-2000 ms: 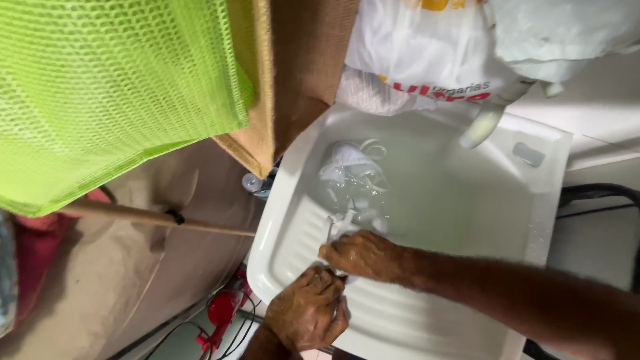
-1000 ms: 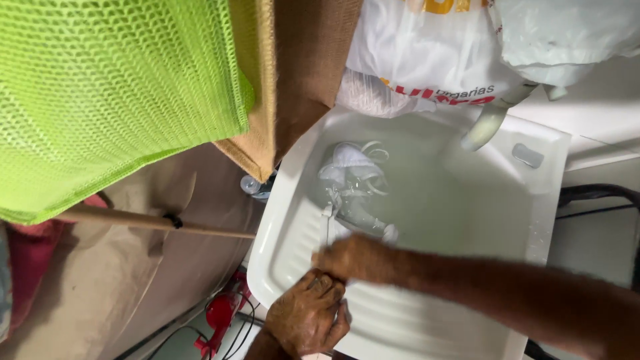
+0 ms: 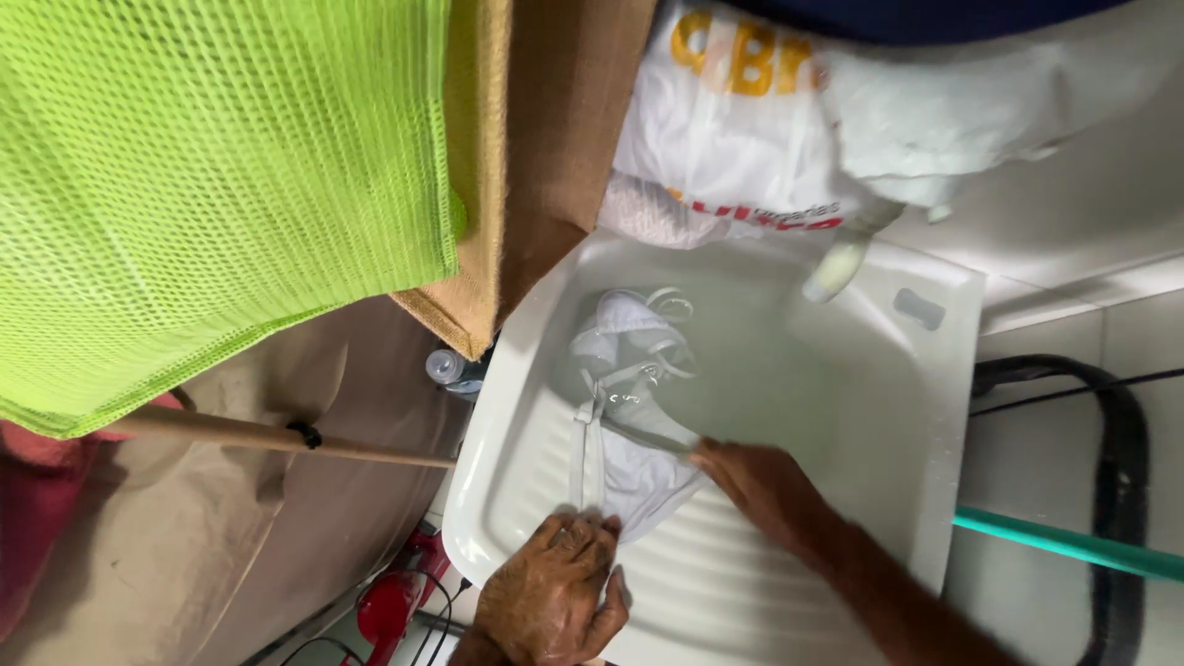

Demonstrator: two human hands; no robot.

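A white strapped garment, which looks like a bra or bikini top [image 3: 647, 476], lies partly on the ribbed slope of a white laundry sink [image 3: 476, 481] and partly in cloudy water. My left hand [image 3: 555, 587] grips its near edge and straps at the sink's lower left. Farther right, my right hand [image 3: 754, 476] pinches the garment's other edge, so the cloth is spread between the two hands. White cups and looped straps [image 3: 634, 324] float in the water beyond; whether they belong to the same piece I cannot tell.
A green mesh bag [image 3: 222, 185] and a brown fabric bag [image 3: 555, 139] hang at the upper left. White plastic bags [image 3: 740, 129] and a pale spout [image 3: 837, 266] overhang the sink. A wooden pole [image 3: 370, 447] stands left, a black hose [image 3: 1110, 462] and green pole [image 3: 1064, 544] right.
My right hand has moved right, away from my left hand. The garment, bunched at my hands before, is now spread out between them.
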